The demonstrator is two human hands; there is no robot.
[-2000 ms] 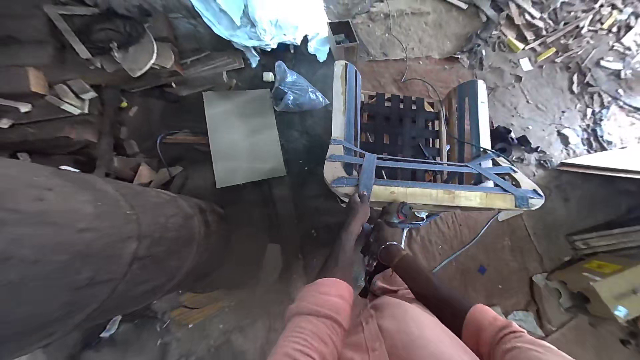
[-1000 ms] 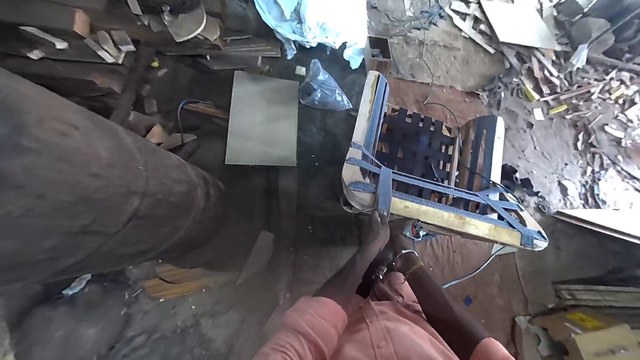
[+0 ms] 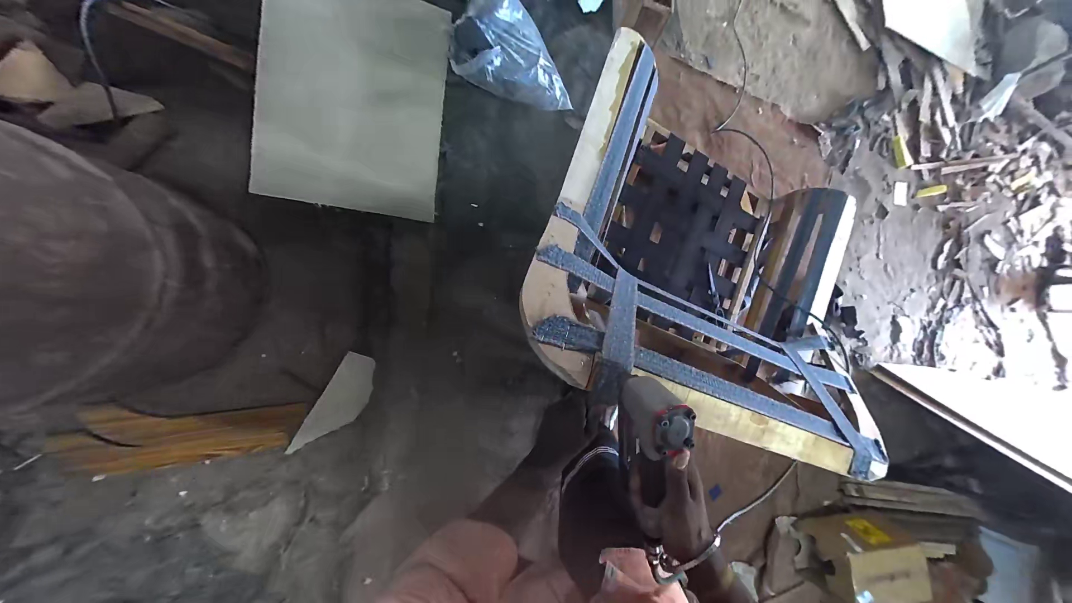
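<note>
A wooden chair frame (image 3: 758,420) has blue woven webbing straps (image 3: 712,313) across its front and a lattice of dark webbing (image 3: 682,222) inside. One upright strap (image 3: 621,322) crosses the others and runs down over the front rail. At that strap's lower end is my left hand (image 3: 563,429), in shadow and partly hidden, with the strap pulled down into it. My right hand (image 3: 677,502) grips a staple gun (image 3: 657,416), its round, red-ringed end facing up. The gun is close against the rail beside the strap, and its nose is hidden.
A pale flat board (image 3: 350,109) and a clear plastic bag (image 3: 511,57) lie beyond the chair's left side. A large dark rounded object (image 3: 92,276) fills the left. A cable (image 3: 766,159) crosses the chair. Wood scraps (image 3: 963,167) and a cardboard box (image 3: 879,565) are at right.
The staple gun in my right hand has come up to the front rail, beside the upright strap. My left hand remains by that strap's lower end. The view has moved closer to the chair.
</note>
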